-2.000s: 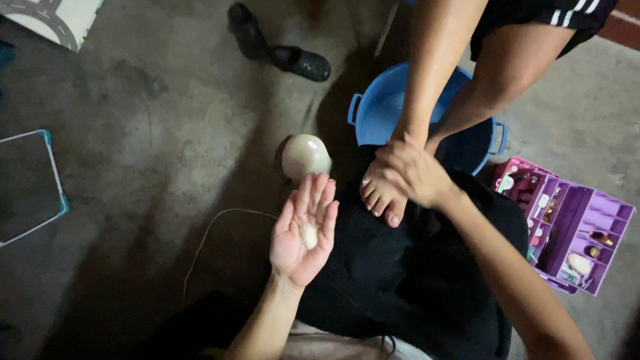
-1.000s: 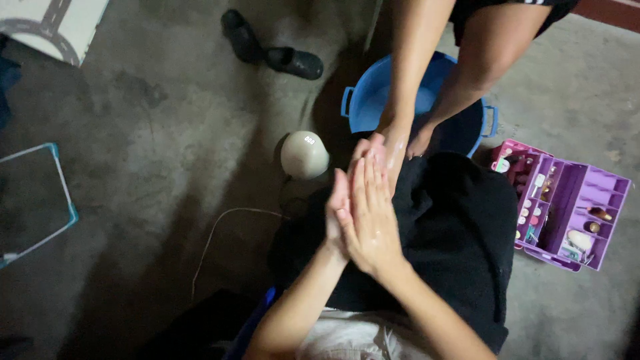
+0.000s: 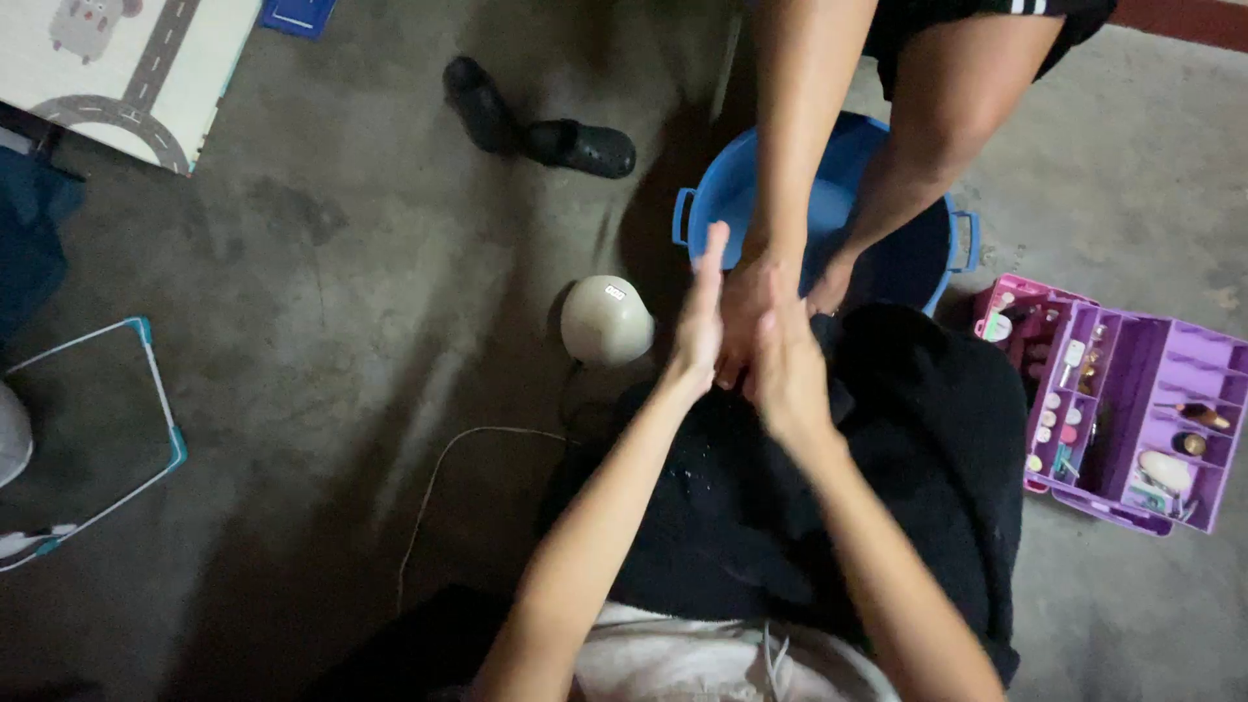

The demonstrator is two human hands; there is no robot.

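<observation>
Another person's foot (image 3: 743, 302) rests on the black cloth (image 3: 916, 419) over my lap, partly hidden behind my hands. My left hand (image 3: 701, 322) is held flat and edge-on at the foot's left side, with nothing in it. On the other side my right hand (image 3: 790, 366) lies with straight fingers over or against the foot; whether it touches is hard to tell. Small white specks dot the cloth below. The person's other foot (image 3: 832, 283) is at the near rim of a blue plastic tub (image 3: 726, 185).
A white rounded nail lamp (image 3: 606, 322) with a cord stands on the concrete floor left of my hands. Black clogs (image 3: 580, 148) lie beyond it. At right sits an open pink and purple organizer box (image 3: 1121, 409) holding small bottles. A white and teal frame (image 3: 161, 390) is far left.
Two seconds ago my left hand was palm up with a white dab in it and my right hand was on the foot. A second ago my palms were pressed together; now they are apart.
</observation>
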